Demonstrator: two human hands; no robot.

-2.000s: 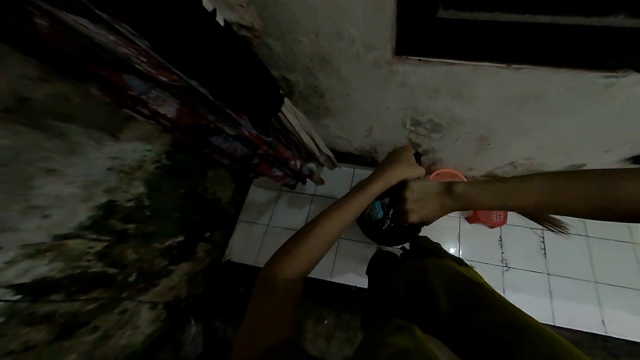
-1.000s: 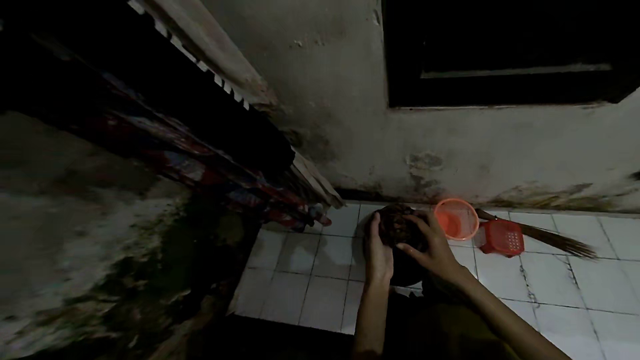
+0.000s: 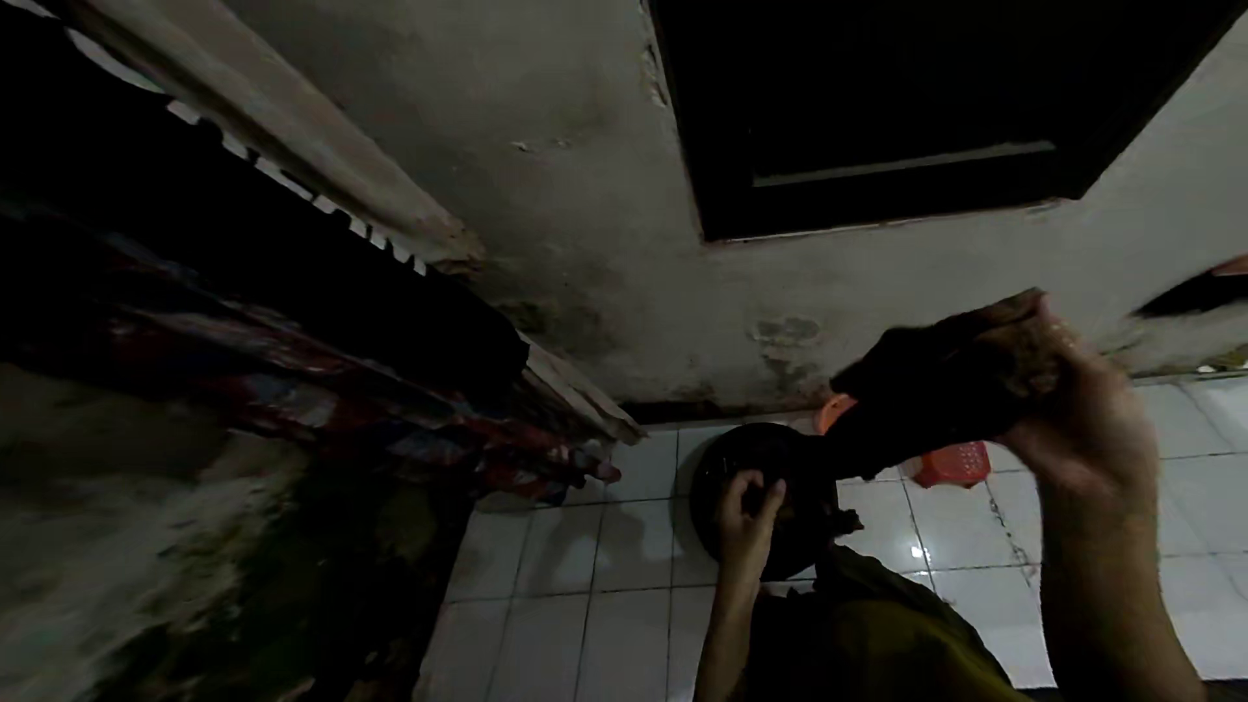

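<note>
My right hand [image 3: 1092,429] is raised at the right and grips a dark, bunched wet cloth [image 3: 946,380], which hangs down toward a round black basin [image 3: 712,497] on the tiled floor. Over the basin is my left hand [image 3: 749,512], its fingers curled at the dark contents; whether they pinch anything is too dark to tell. The cloth partly hides an orange plastic container [image 3: 835,411] behind it.
A red perforated plastic basket [image 3: 954,465] sits on the white tiles right of the basin. Dark and patterned fabrics [image 3: 322,400] hang at the left. Behind stands a stained wall [image 3: 604,195] with a dark-framed opening [image 3: 907,205].
A second ago both hands were together around a dark bundle over the basin. My right hand has since moved up and to the right with the cloth, while my left remains low at the basin.
</note>
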